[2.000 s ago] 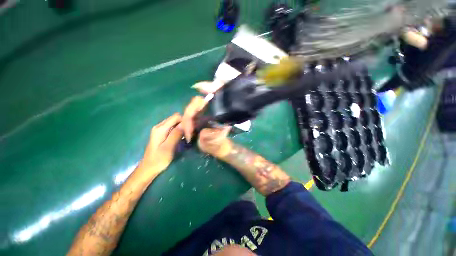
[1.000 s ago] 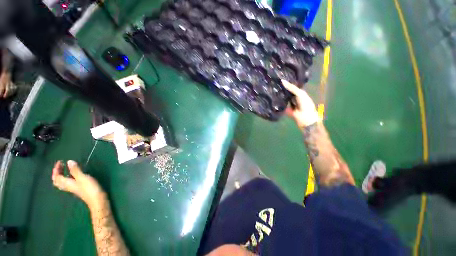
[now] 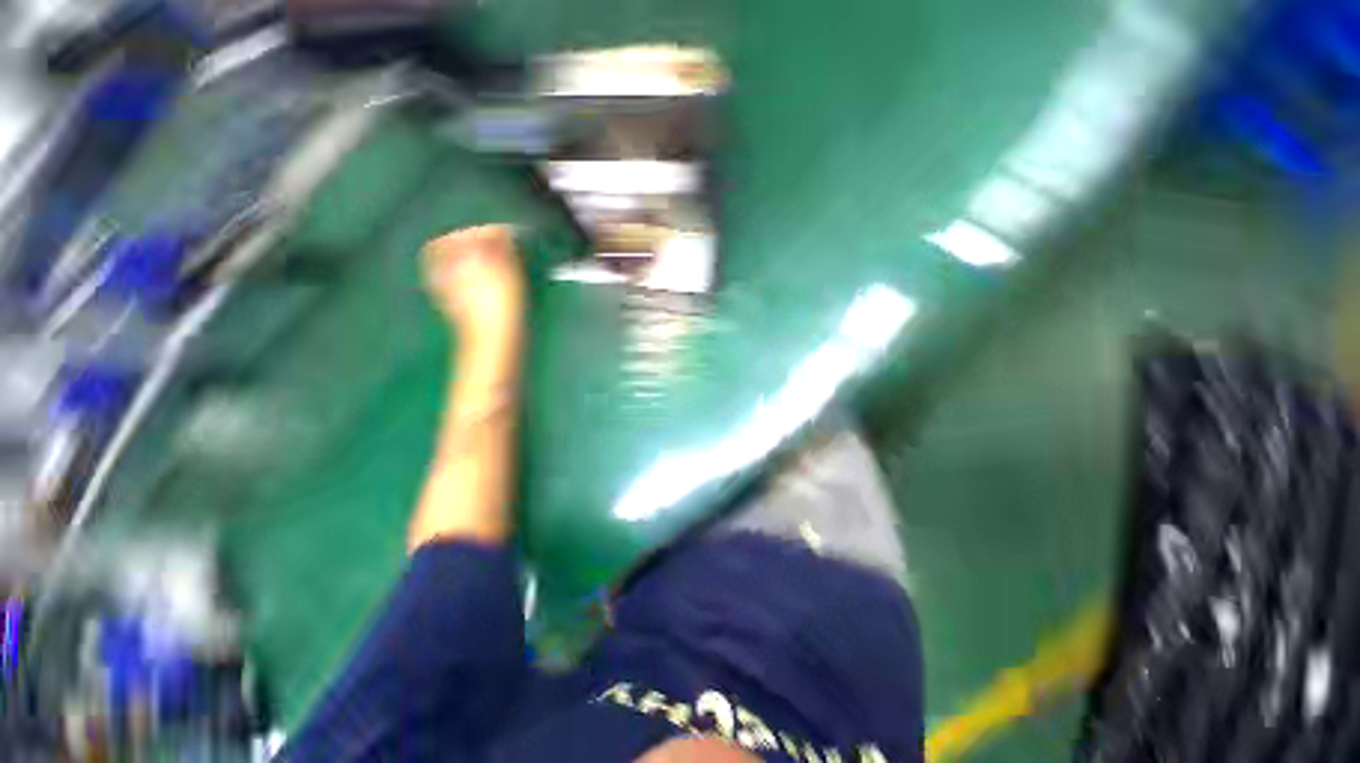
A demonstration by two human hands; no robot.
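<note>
The view is strongly blurred. My left hand point(image 3: 474, 257) is over the green belt point(image 3: 835, 164), left of the white and dark screw feeder point(image 3: 634, 179); its fingers are too blurred to read. A pale loose pile, likely screws point(image 3: 664, 350), lies just below the feeder. The black moulded tray point(image 3: 1245, 567) is at the right edge, tilted and cut off by the frame. My right hand is not in view, so its contact with the tray cannot be seen. A dark blurred bar, perhaps the screwdriver point(image 3: 463, 75), reaches to the feeder's upper left.
Blurred blue and grey items point(image 3: 142, 276) line the far left beyond a pale belt edge. A blue object point(image 3: 1283, 90) is at the upper right. The green floor with a yellow line point(image 3: 1029, 693) lies at the lower right. My lap is at the bottom.
The view has swung. The tray has gone from the top middle to the right edge. My right hand has left the picture. My left hand now appears nearer the feeder.
</note>
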